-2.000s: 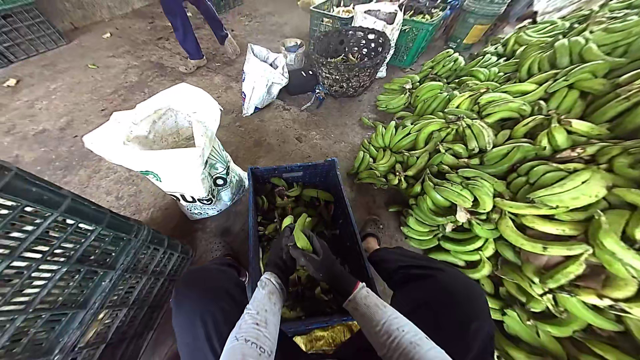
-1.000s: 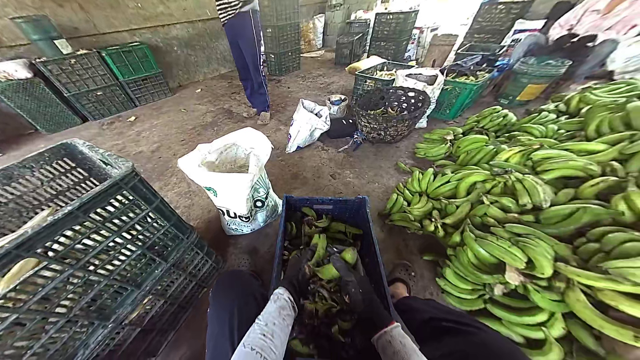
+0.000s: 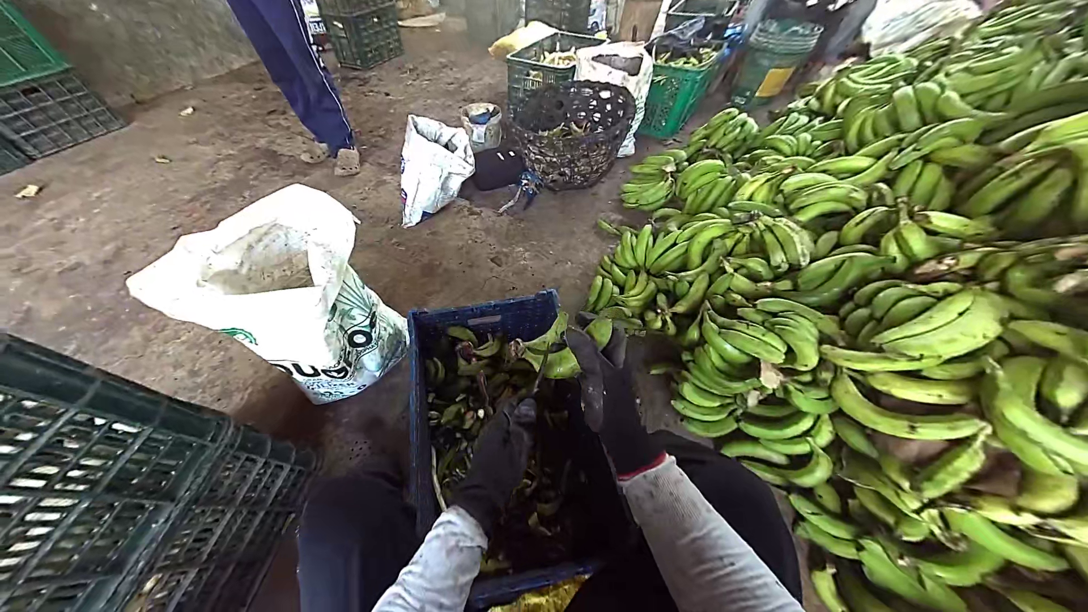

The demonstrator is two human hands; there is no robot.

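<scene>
A blue plastic crate (image 3: 413, 408) stands between the knees, with green banana or plantain peels and pieces (image 3: 463, 408) inside. My right hand (image 3: 608, 391), in a dark glove, holds a small cluster of green bananas or plantains (image 3: 561, 357) above the crate's far right part. Lower and to its left, my left hand (image 3: 501, 455), gloved too, is closed on the handle of a thin knife (image 3: 539, 374), whose blade touches or nearly touches the cluster. How the right fingers wrap the fruit is partly hidden.
Green banana or plantain bunches (image 3: 790, 340) are heaped at the right. A white sack (image 3: 297, 289) stands at the left, beyond dark green crates (image 3: 110, 476). Farther off are a small white sack (image 3: 433, 166), a black basket (image 3: 574, 136), a green crate (image 3: 676, 98) and a person's legs (image 3: 297, 72).
Both hands have moved from low over the crate's middle toward its far side. The cluster is now raised at the far right part, and the knife blade shows. The view has shifted.
</scene>
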